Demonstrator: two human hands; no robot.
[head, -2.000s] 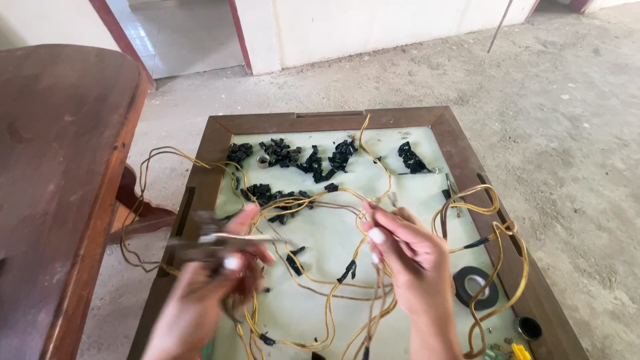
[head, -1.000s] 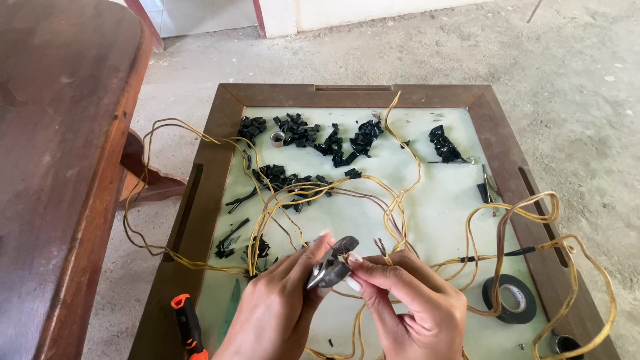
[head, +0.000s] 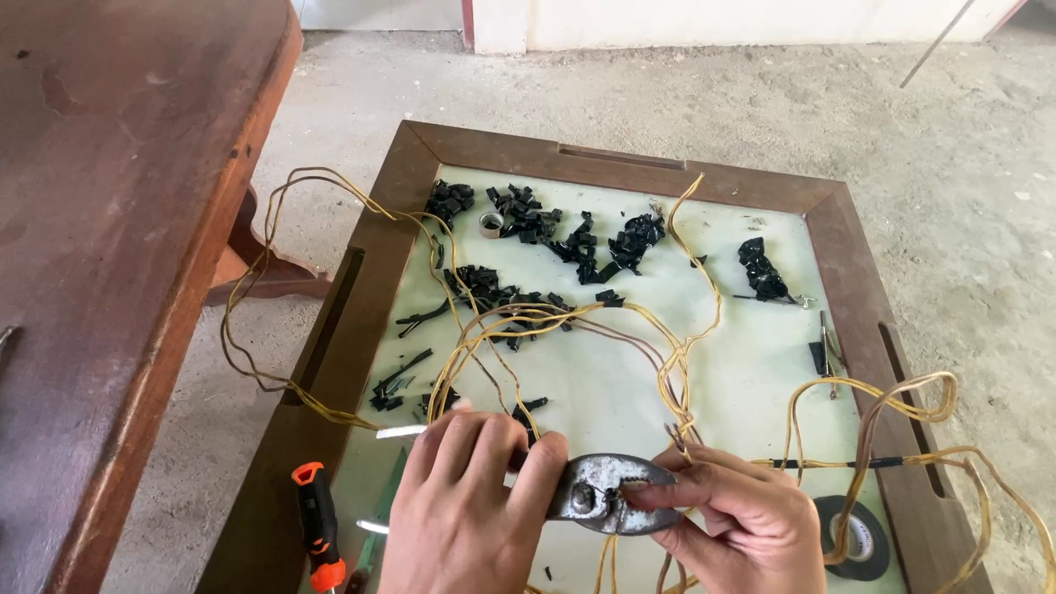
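Note:
My left hand (head: 474, 503) is closed around worn metal pliers (head: 615, 495), whose head points right. My right hand (head: 734, 516) pinches a wire end at the plier jaws; the wire's tip is largely hidden by the fingers and jaws. Yellow and brown twin wires (head: 676, 363) loop over the glass-topped table behind both hands, and some strands pass under them. A roll of black electrical tape (head: 866, 540) lies right of my right hand. Left of my left hand is a screwdriver with a black and orange handle (head: 318, 524).
Heaps of black tape scraps (head: 487, 289) lie on the glass, with a small ring (head: 491, 224) among them. Thin metal tools (head: 827, 355) rest near the right of the table's wooden frame (head: 495, 153). Wire loops overhang the left edge. A dark wooden table (head: 124, 247) stands at left.
Two seconds ago the hands were apart; by one second ago they had come together at the pliers, where they remain. The pliers' head has turned to point right. The view has shifted.

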